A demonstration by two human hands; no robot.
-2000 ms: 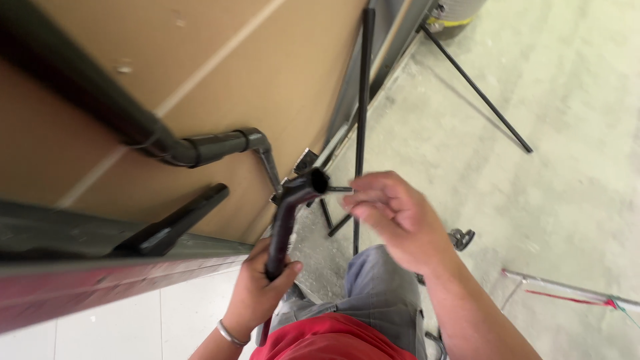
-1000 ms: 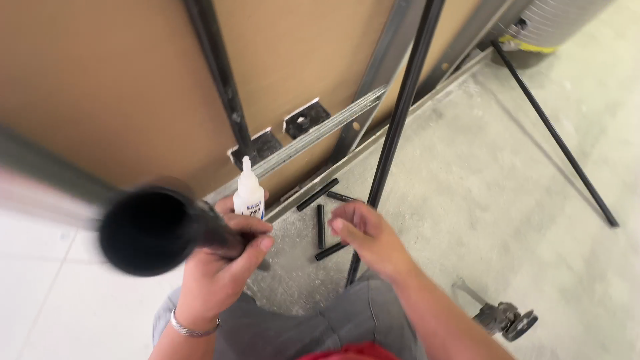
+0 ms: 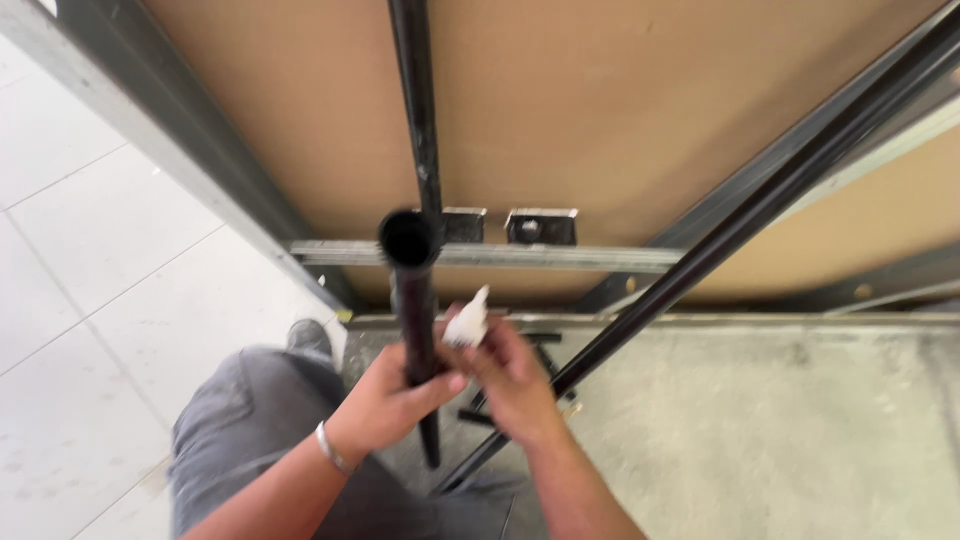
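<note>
My left hand (image 3: 397, 397) is closed around a black plastic pipe (image 3: 416, 315), whose open, wider socket end points up toward me. Beside it my right hand (image 3: 514, 375) has its fingers around a small white bottle with a pointed nozzle (image 3: 468, 321), which stands up between the two hands. The left fingertips reach to the bottle's lower part. Behind the held pipe, a black pipe (image 3: 420, 112) runs down the brown wall board to a pair of dark boxes, one of them a square dark box (image 3: 541, 226) with a round opening.
A long black pipe (image 3: 720, 240) leans diagonally at the right. Grey metal studs (image 3: 187, 120) and a metal cross rail (image 3: 562, 257) frame the board. Short black pipe pieces (image 3: 476, 417) lie on the concrete floor (image 3: 720, 420) behind my right hand. White floor tiles (image 3: 112, 247) are at the left.
The bottle, beside my left hand a second ago, is now in my right hand's fingers. My right hand has moved in to the pipe. The view has swung toward the wall board.
</note>
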